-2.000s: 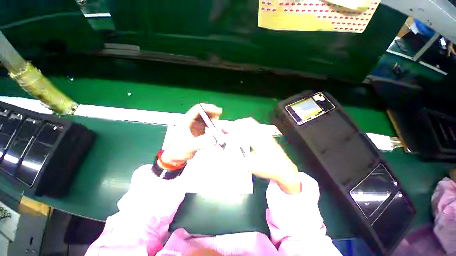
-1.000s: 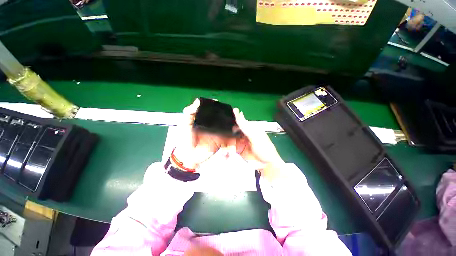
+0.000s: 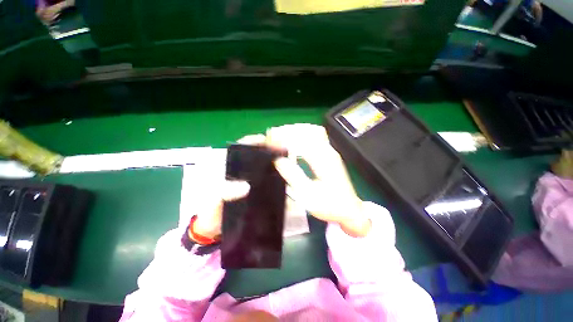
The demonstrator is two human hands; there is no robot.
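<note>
A phone unit [image 3: 252,217] is held upright in the picture, its glossy black screen towards me, above the white paper sheet [image 3: 192,182]. My left hand [image 3: 217,204] grips its left side, with the thumb over the screen edge. My right hand [image 3: 320,179] is at its upper right, fingers at the top edge and right side; it is overexposed. The back of the phone is hidden. No tool shows in either hand.
A long black foam tray [image 3: 408,151] at right holds an open-backed phone at its far end and dark-screened phones at its near end. Stacked black trays [image 3: 60,233] stand at left. A yellow-wrapped post [image 3: 25,151] is at left. Another person's pink sleeve [image 3: 556,207] shows at right.
The phone was tipped up and foreshortened between both hands; now its full screen faces me, lower down. Earlier, a thin tool was at my left hand. The view has shifted rightward.
</note>
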